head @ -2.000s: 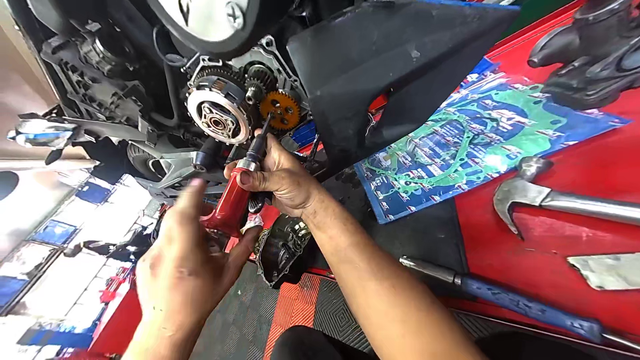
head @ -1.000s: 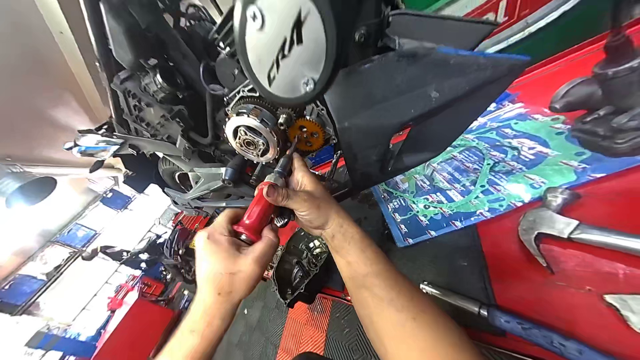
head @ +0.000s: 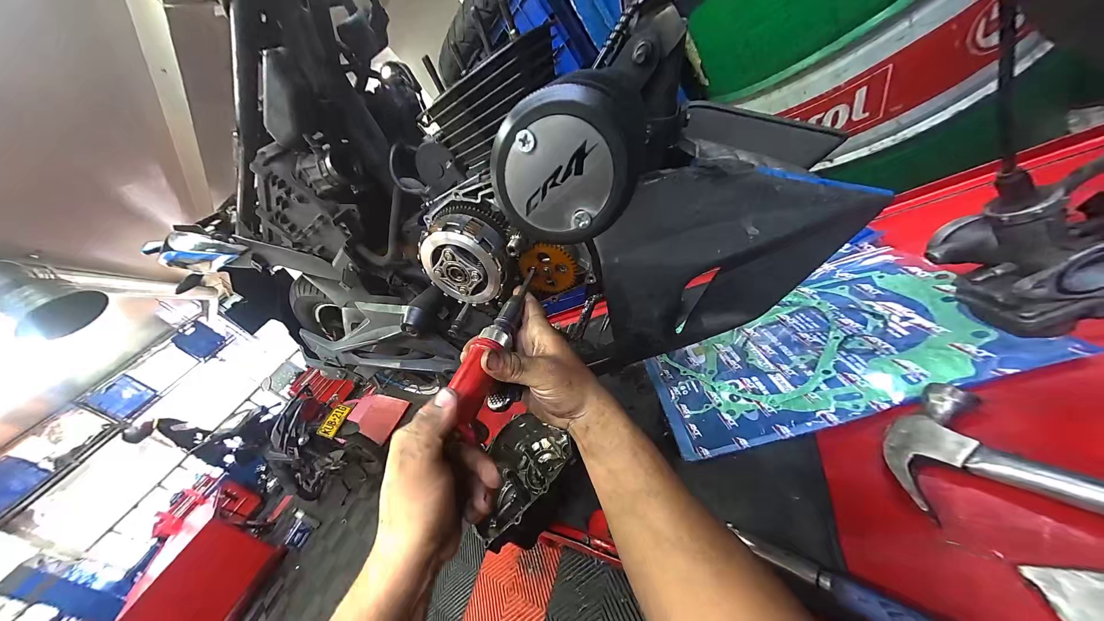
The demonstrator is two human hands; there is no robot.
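Observation:
My left hand is wrapped around the lower part of a red-bodied hand tool, which looks like an impact driver. My right hand grips its metal collar and dark front end. The thin bit reaches up to the orange gear in the opened engine; whether it sits in a screw cannot be told. Left of that gear is the clutch assembly, with its metal face exposed. A round engine cover with a silver face stands above them. Below my hands is a dark engine casing.
A packaged green gasket set lies on the red surface to the right. Near it are a claw hammer, a blue-handled tool and a dark metal part. A black fairing panel projects over this side. Another motorcycle stands behind at left.
My left hand, off the tool and open two seconds ago, has closed around its red body. The right hand stays at the front of the tool. The view has shifted.

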